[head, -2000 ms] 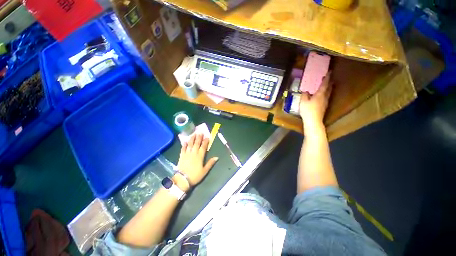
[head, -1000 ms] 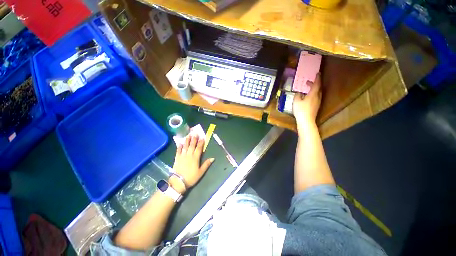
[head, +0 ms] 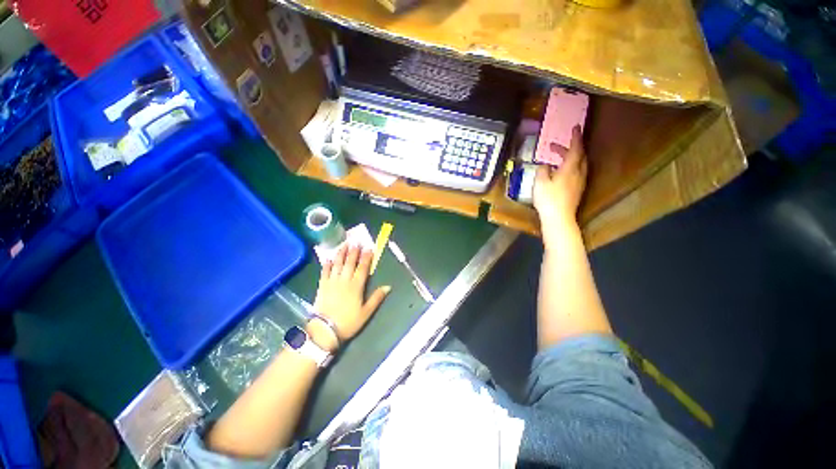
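Note:
My left hand [head: 346,298] lies flat on the green bench with fingers spread, its fingertips over pale pink slips [head: 360,240]. My right hand [head: 561,183] reaches into the open side of the carton. Its fingers are apart and touch the lower face of an upright pink rectangle [head: 561,114] with a dark rim, which looks like a lit phone. No grip around it shows. A pen [head: 410,271] and a yellow strip [head: 381,247] lie right of my left hand. A green-edged tape roll [head: 320,220] stands by the slips.
The white scale [head: 417,147] is inside the carton [head: 642,78], with a pale tape roll [head: 333,160] beside it. A shallow blue tray [head: 202,261], a clear bag [head: 247,353] and a packed bag [head: 160,414] lie left. Blue bins [head: 69,137] stand beyond the tray.
The view has shifted slightly. My right hand's fingers have moved a little on the pink face. My left hand has stayed flat on the slips.

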